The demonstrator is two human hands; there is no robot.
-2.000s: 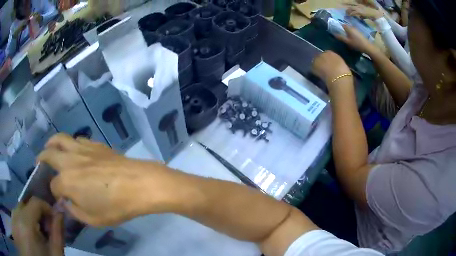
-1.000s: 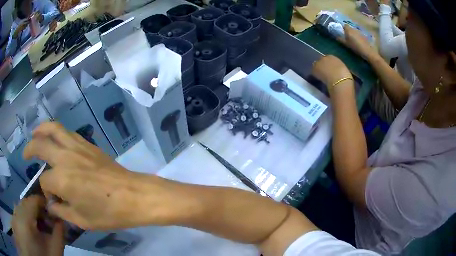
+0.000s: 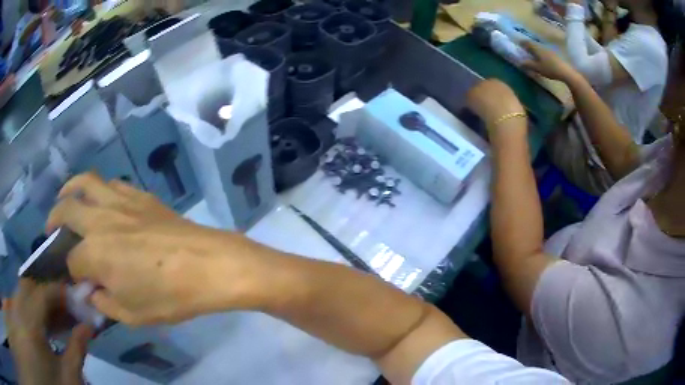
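Observation:
A pale grey-blue carton (image 3: 150, 359) with a dark product picture lies low at the left, its mouth end between my hands. My right hand (image 3: 143, 256) reaches across from the right, fingers and thumb around the carton's dark flap (image 3: 52, 254), which has a white edge. My left hand (image 3: 34, 331), blurred and near the left edge, is at the mouth below it. A small whitish piece (image 3: 84, 301) shows between the hands. My hands hide most of the mouth and their exact finger contact.
An open upright carton (image 3: 244, 177) with white wrap stands ahead, with more open cartons (image 3: 154, 154) to its left. Stacked black cups (image 3: 297, 150), loose dark fittings (image 3: 360, 171) and a lying carton (image 3: 420, 143) are beyond. A neighbour's arm (image 3: 514, 203) is at right.
My right hand has shifted slightly, and the flap edge has moved a little left and up. My left hand has also moved slightly left and up. The neighbour at right has leaned away to the right.

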